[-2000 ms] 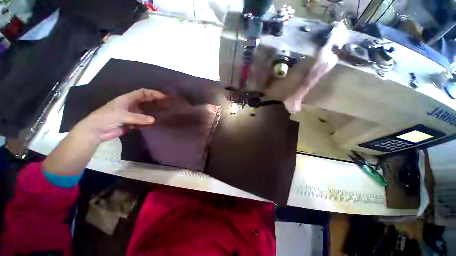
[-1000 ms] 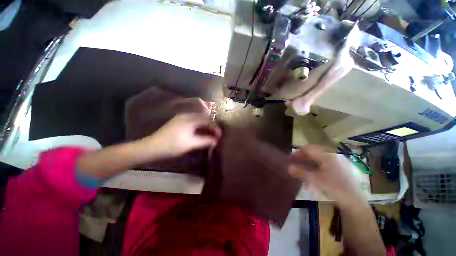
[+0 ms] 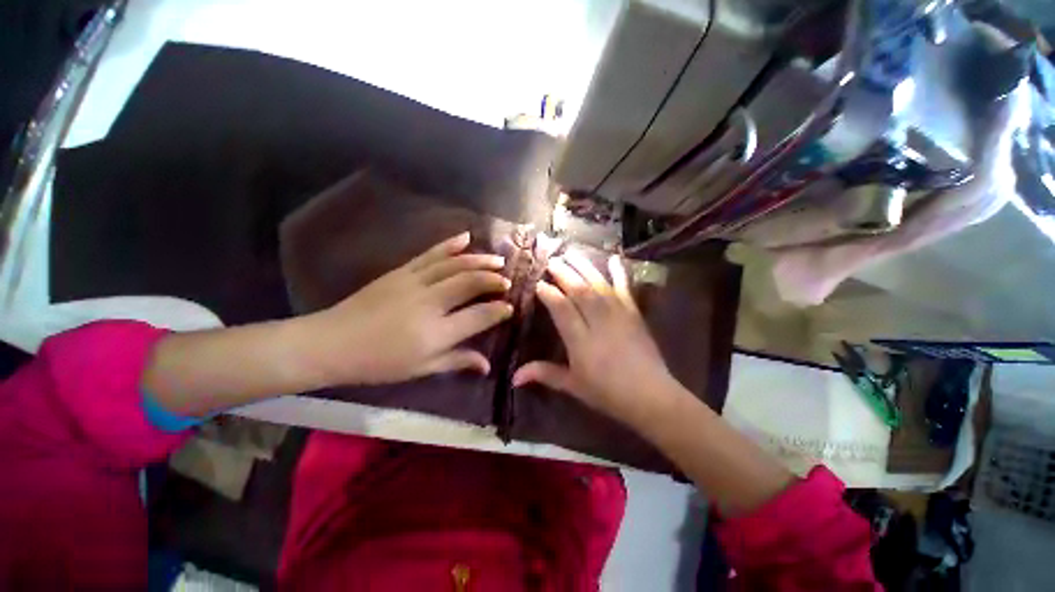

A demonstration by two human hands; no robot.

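Note:
A dark garment panel (image 3: 174, 174) lies across the white machine table under the lit needle area. A brown-mauve pocket piece (image 3: 336, 231) lies on it, left of the needle. A narrow dark folded strip (image 3: 509, 370) runs from the presser foot (image 3: 560, 220) towards the table's near edge. My left hand (image 3: 428, 306) lies flat on the cloth left of the strip, fingers spread. My right hand (image 3: 596, 335) lies flat on the cloth right of the strip, fingertips close to the presser foot. Both hands press the cloth without grasping it. The needle tip cannot be made out.
The pale machine head (image 3: 648, 93) stands at upper right, with a pinkish cloth strip (image 3: 891, 231) hanging on it. Green snips (image 3: 876, 399) lie on the table (image 3: 798, 411) at the right. A pale basket (image 3: 1024, 468) is at the far right. My red-clad lap is below.
My right hand has come in from the right onto the cloth beside the strip. My left hand has flattened on the left side. The lifted right cloth now lies down. The view has shifted closer.

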